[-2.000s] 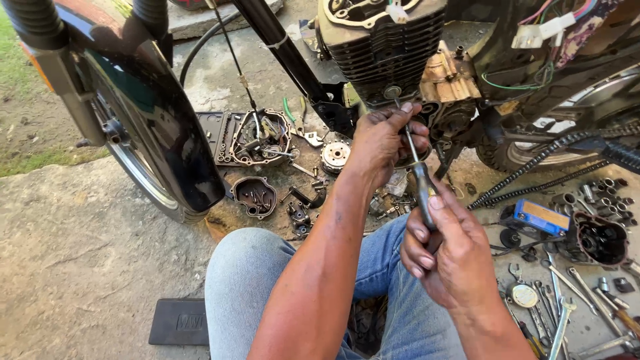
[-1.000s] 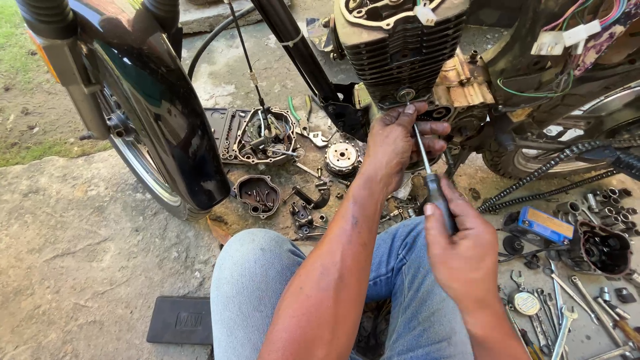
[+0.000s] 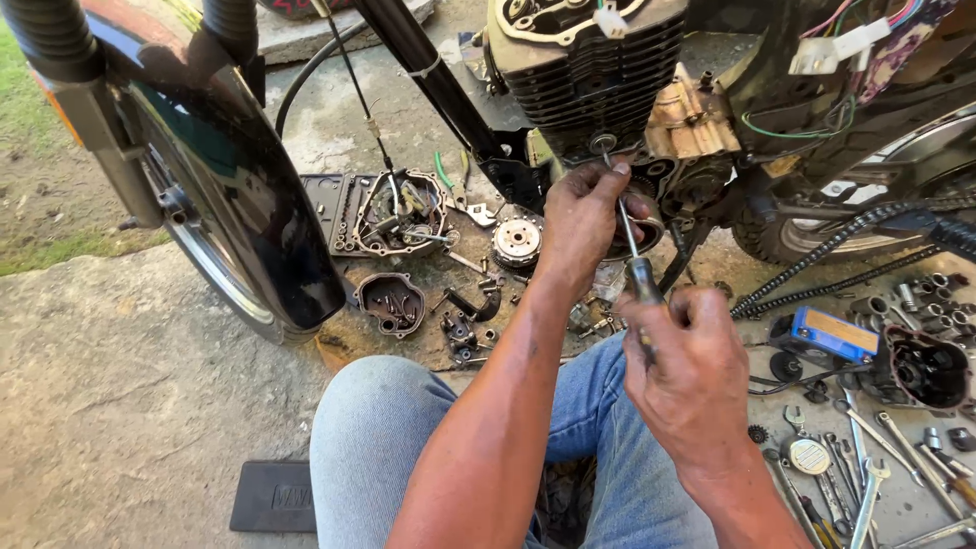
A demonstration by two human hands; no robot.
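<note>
My right hand [image 3: 682, 366] is closed around the dark handle of a screwdriver [image 3: 632, 236], whose metal shaft points up and away from me. The tip meets a round fitting [image 3: 603, 142] low on the finned engine cylinder [image 3: 595, 80]. Close beside the tip, my left hand [image 3: 583, 213] has its thumb and fingers around the upper shaft. Below and behind that hand, a round opening of the engine shows in part. An open-topped engine with a pale gasket surface hangs in the motorcycle frame.
The front wheel with its black fender [image 3: 252, 198] stands at left. Engine covers [image 3: 390, 303], a clutch basket [image 3: 517, 241] and loose parts lie on the concrete. At right are a drive chain [image 3: 831, 244], a blue box [image 3: 835, 334], sockets and wrenches [image 3: 869, 496].
My right hand has shifted its hold on the screwdriver handle, its fingers now more curled over it. My left hand remains by the tip. The view has shifted slightly.
</note>
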